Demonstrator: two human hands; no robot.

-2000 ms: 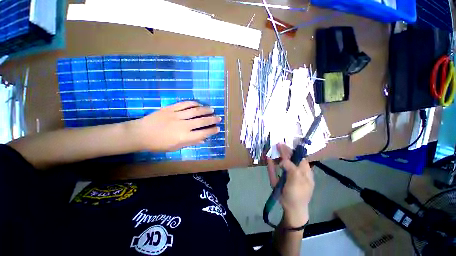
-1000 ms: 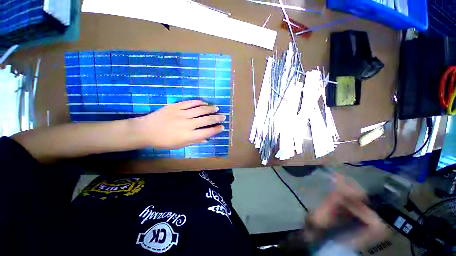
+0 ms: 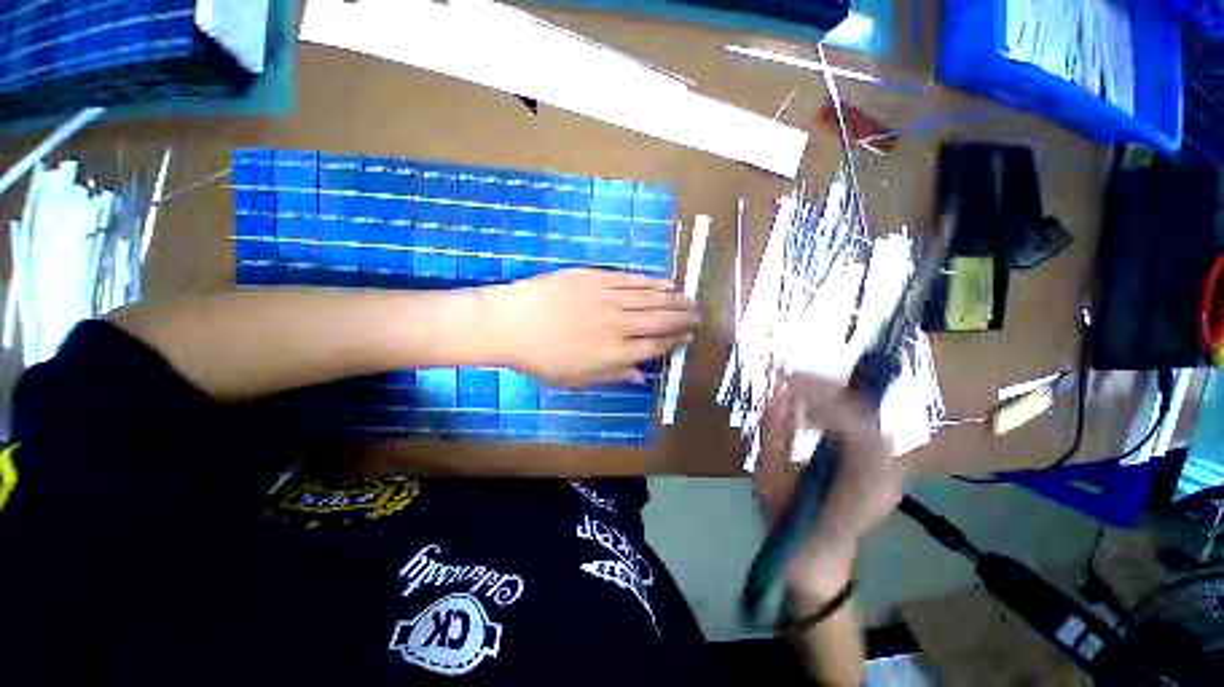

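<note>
A blue solar panel with thin silvery lines lies on the brown bench. My left hand lies flat across it, fingers extended over its right edge. The fingertips touch a short white strip that stands along that edge. My right hand, blurred, holds the dark soldering iron at the front of the right heap of short white strips. The iron's tip is blurred over the heap.
A long white strip lies above the panel. Another strip heap is at the left. A panel stack is upper left. The iron stand with its yellowish sponge and a blue tray are at the right.
A short white strip now lies along the panel's right edge, under my left fingertips. My right hand has come back from below the bench edge to the strip heap. The view has shifted.
</note>
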